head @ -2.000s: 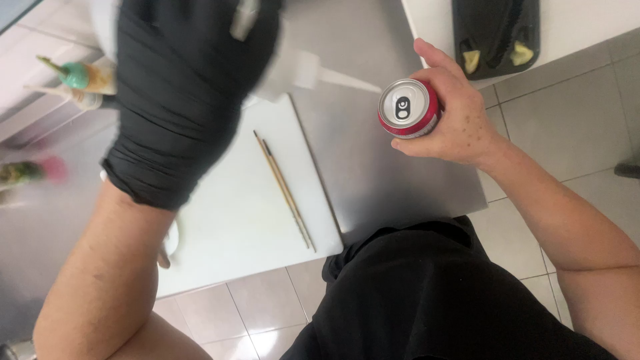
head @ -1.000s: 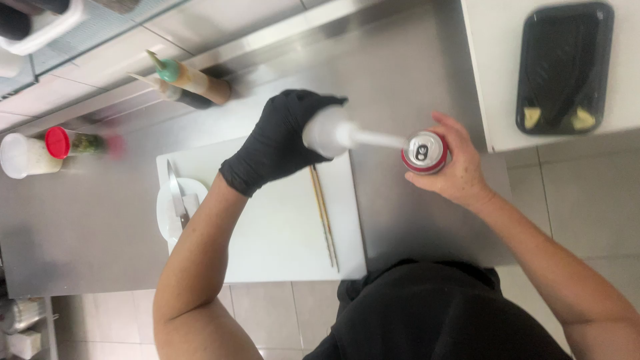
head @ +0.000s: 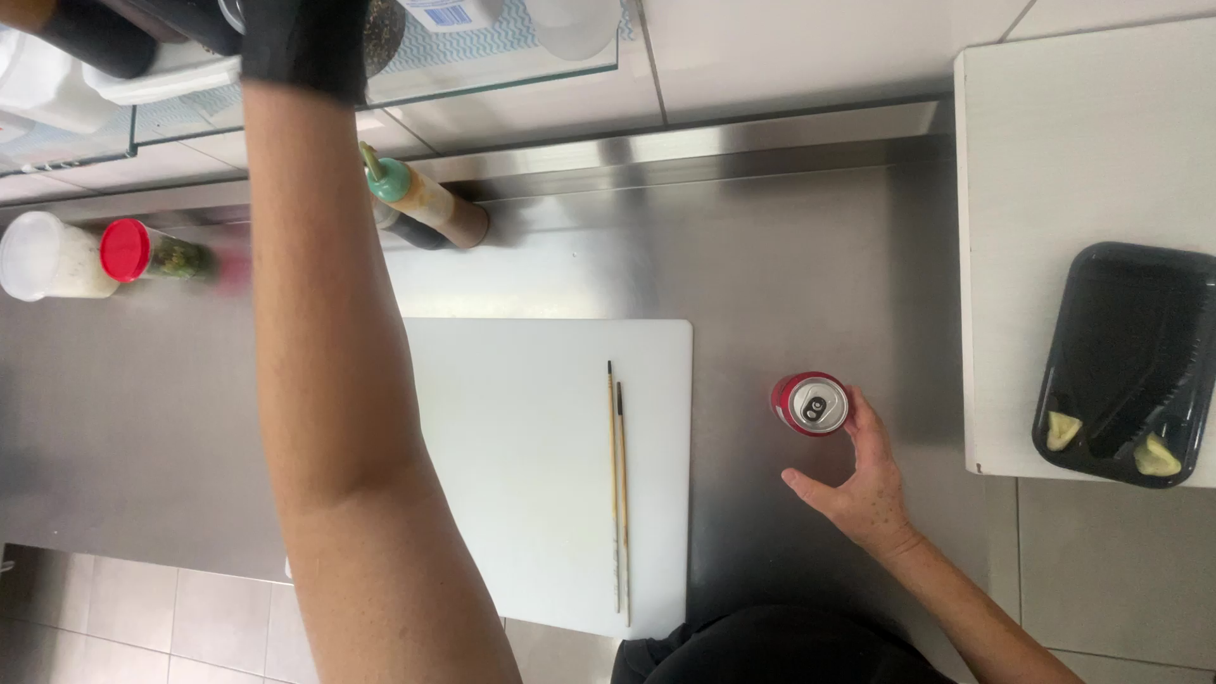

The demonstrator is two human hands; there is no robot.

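A red and silver drink can point(head: 815, 407) stands upright on the steel worktop, its tab side up. My right hand point(head: 869, 475), bare, is just right of and below it, thumb spread away, the fingertips at the can's side; whether they touch is unclear. In a black glove, my left hand point(head: 309, 43) is raised to the glass shelf at the top edge. Its fingers are cut off by the frame, so what it holds is hidden. Two thin wooden brushes point(head: 619, 494) lie side by side on a white cutting board point(head: 522, 427).
Squeeze bottles point(head: 432, 204) stand by the back wall. At the left are a white-lidded tub point(head: 47, 256) and a red-lidded jar point(head: 142, 252). Bottles and containers crowd the glass shelf point(head: 494, 81). A black plastic tray point(head: 1130, 351) with lemon-like pieces rests on the white surface at right.
My left hand has moved from beside the can up to the shelf; the white squeeze bottle it held is no longer seen in it. My right hand has loosened from around the can.
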